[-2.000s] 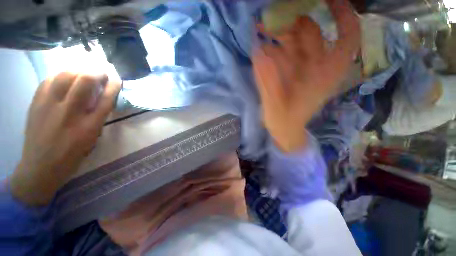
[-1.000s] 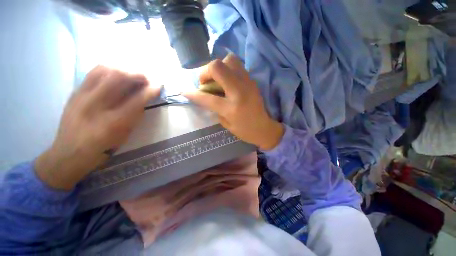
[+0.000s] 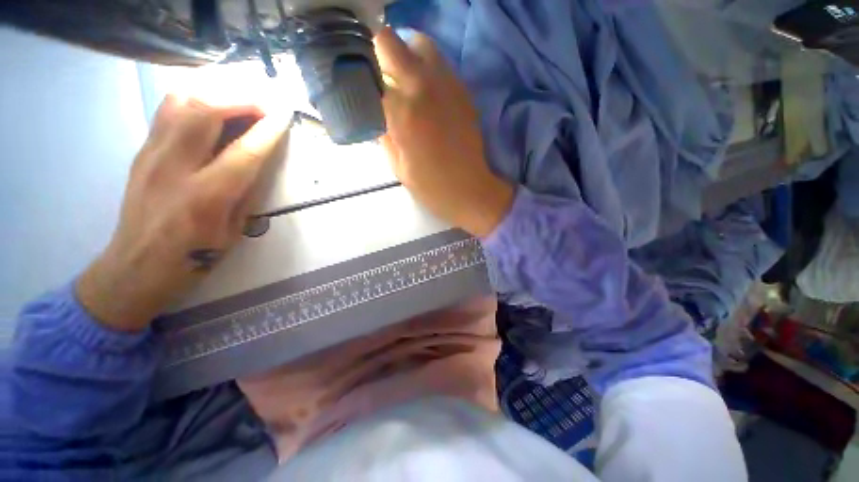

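Observation:
My left hand (image 3: 188,188) lies over the white machine bed (image 3: 325,226), its fingertips in the glare below the needle area (image 3: 270,64). A small dark piece shows at its fingertips; I cannot tell whether they pinch it. My right hand (image 3: 433,127) is just right of the ribbed dark cylindrical fitting (image 3: 346,89), which hides part of its fingers. What it holds cannot be seen. Light blue cloth (image 3: 575,104) hangs in large folds right of my right hand.
The grey ruler strip (image 3: 330,299) runs along the table's front edge. Pinkish-brown cloth (image 3: 405,362) covers the lap. A blue lattice basket (image 3: 551,409) stands right of the lap. A black panel (image 3: 819,28) is at the top right, and more blue cloth (image 3: 706,264) lies at right.
My right hand has moved up and away from my left hand, to beside the dark fitting. Earlier it came in from the right over the blue cloth. My left fingertips are now higher, nearer the needle area.

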